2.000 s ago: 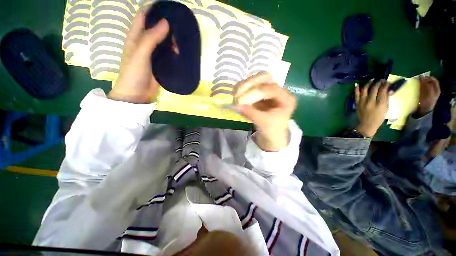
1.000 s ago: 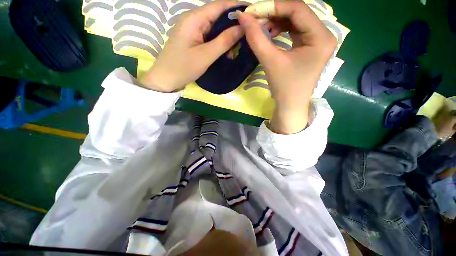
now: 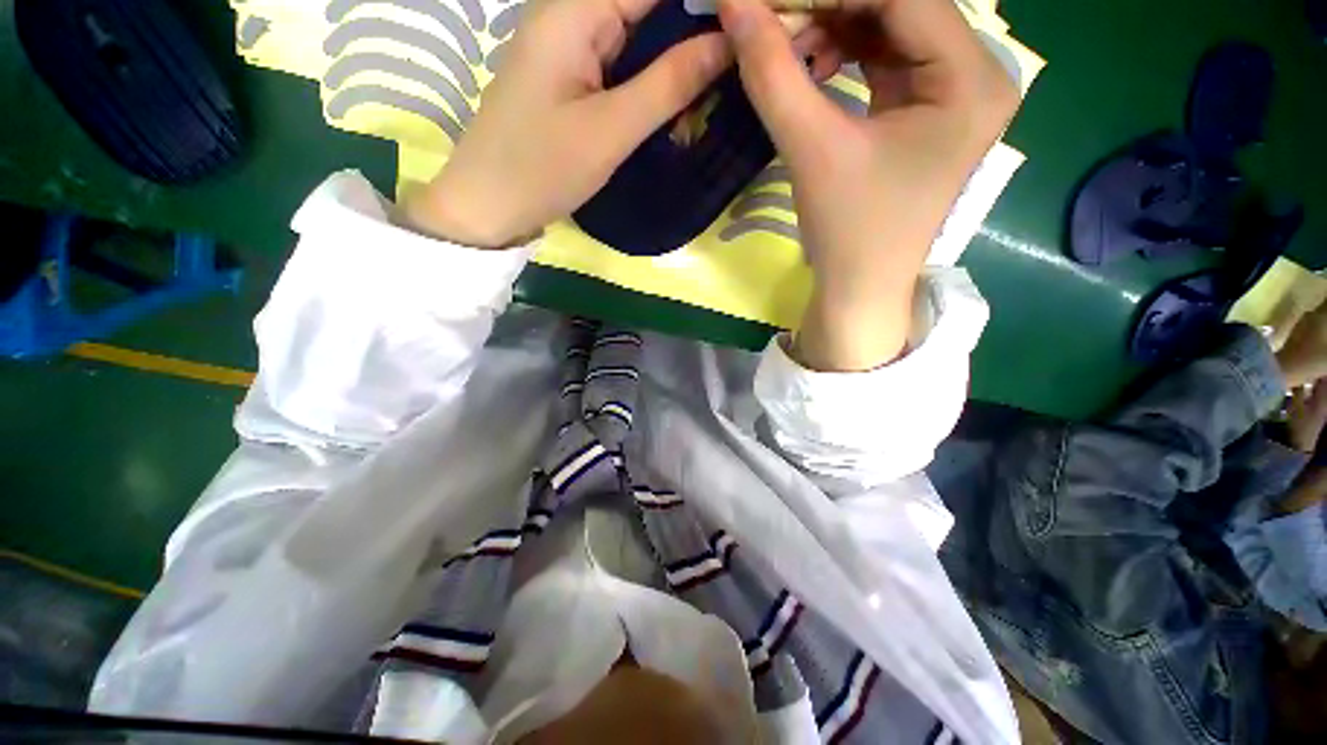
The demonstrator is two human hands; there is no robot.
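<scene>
A navy oval piece [image 3: 655,182] with a small gold mark near its middle is held tilted above the sticker sheets, its far end at the top edge of the picture. My left hand [image 3: 546,124] grips its left side, thumb on top. My right hand [image 3: 888,153] is at the far right end, thumb and fingers pinching a small grey-white crescent sticker [image 3: 703,6] against the rim. The sticker is mostly hidden by the fingers and cut by the edge. Yellow sticker sheets [image 3: 582,269] with grey arcs lie underneath.
A stack of navy oval pieces [image 3: 131,88] lies at the far left. Loose navy pieces [image 3: 1135,197] lie at the right. A blue stool [image 3: 117,284] stands below the green table [image 3: 1004,342] at left. Another person in a denim sleeve [image 3: 1164,451] sits at right.
The right hand has come from low over the sheets to the oval's far end with the sticker. The oval has tilted right. In the last second both hands shifted slightly.
</scene>
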